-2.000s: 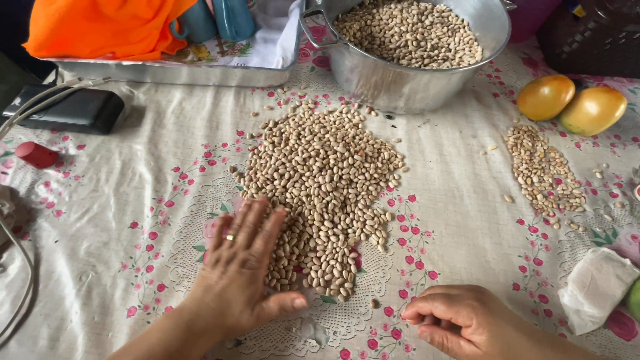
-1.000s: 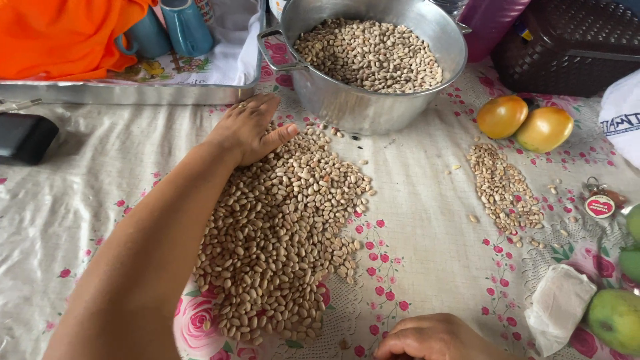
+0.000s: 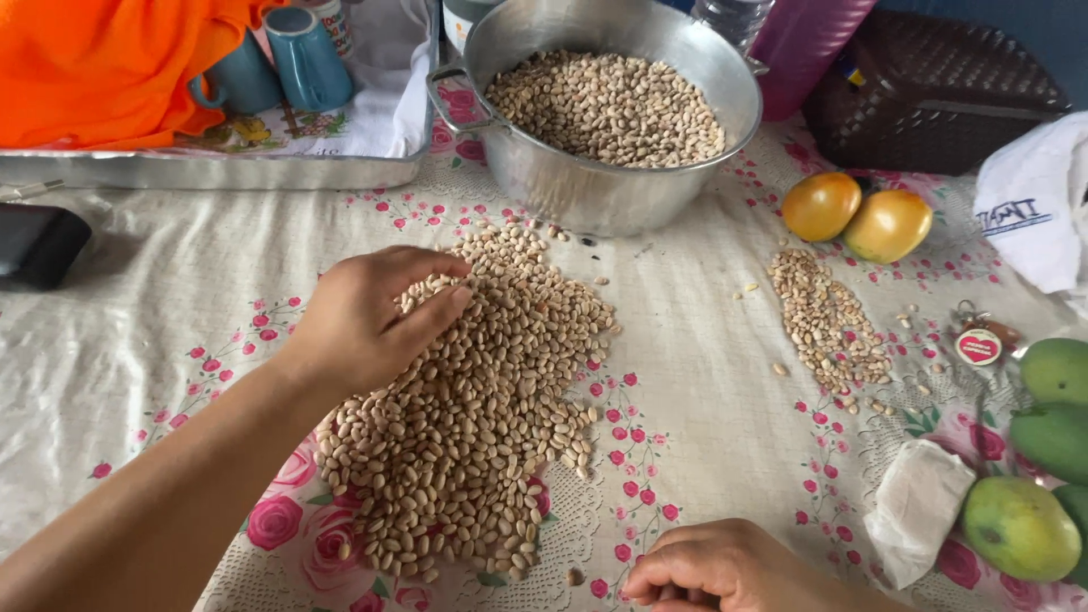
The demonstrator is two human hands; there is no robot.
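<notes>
A large pile of pale dried beans (image 3: 476,425) lies on the flowered tablecloth. My left hand (image 3: 374,319) rests at the pile's upper left edge, thumb and fingers apart and curved around some beans; its fingertips are partly hidden. My right hand (image 3: 710,565) lies at the bottom edge of the view, right of the pile, its fingers curled and their undersides hidden, so whether it holds anything cannot be told. Behind the pile stands a metal pot (image 3: 595,187) with more beans (image 3: 608,106) in it. A smaller heap of beans (image 3: 824,323) is on the right.
A metal tray (image 3: 255,170) with blue mugs (image 3: 308,59) and an orange cloth (image 3: 102,72) stands back left. Rightward are two yellow-orange fruits (image 3: 888,225), a dark plastic basket (image 3: 926,93), a heart keychain (image 3: 978,347), a white wrapped packet (image 3: 920,510) and green mangoes (image 3: 1020,527). A black case (image 3: 38,246) lies left.
My left hand went from the pile's lower left to its far edge, then back a little toward me along the left side. The pile now reaches nearer to me. The view has shifted.
</notes>
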